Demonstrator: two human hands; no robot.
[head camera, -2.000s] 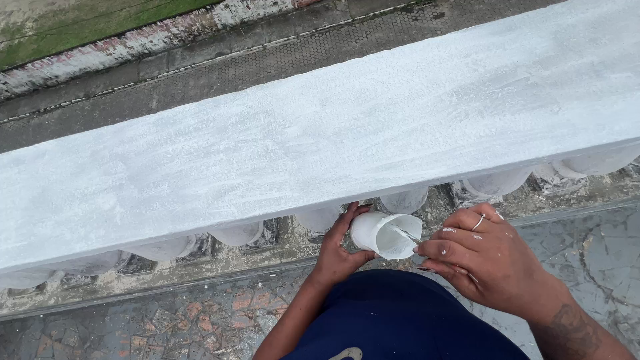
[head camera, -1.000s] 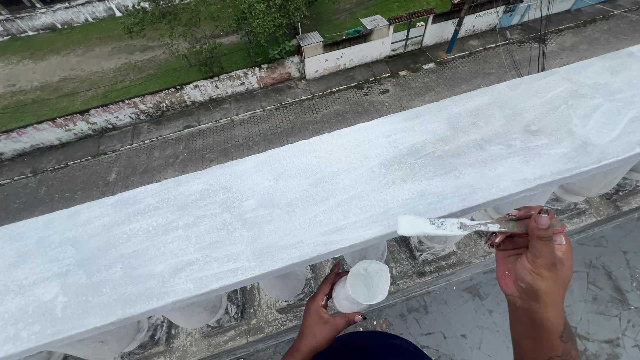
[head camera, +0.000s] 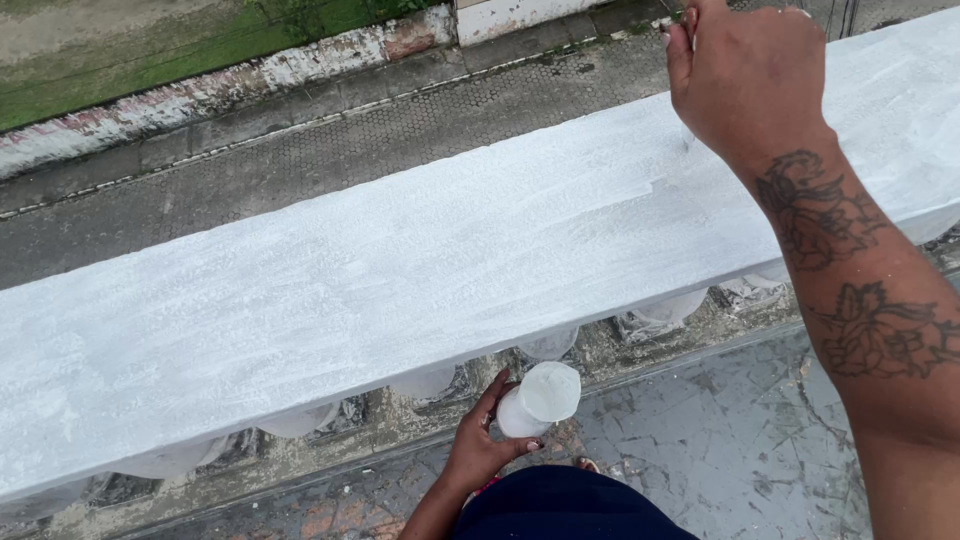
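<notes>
My left hand (head camera: 480, 442) grips a white plastic cup (head camera: 538, 397) by its side, just below the near edge of a balustrade's white-painted top rail (head camera: 360, 262). White paint coats the cup inside. My right hand (head camera: 750, 67) is raised over the rail's far edge at the upper right, its fingers closed around a pale handle. Most of the paintbrush is hidden behind that hand; a small white bit (head camera: 687, 139) shows below it, against the rail. A fresher-looking streak of paint lies on the rail left of the hand.
Rounded white balusters (head camera: 667, 307) stand beneath the rail on a stained concrete base. A grey broken-tile floor (head camera: 712, 420) lies on my side, with one of my feet partly visible. Beyond the rail, far below, run a paved street (head camera: 390, 135) and a weathered wall (head camera: 247, 79).
My right hand, at the cup in the oldest frame and then holding the paint-loaded brush before the rail, has moved up over the rail. My left hand keeps hold of the cup.
</notes>
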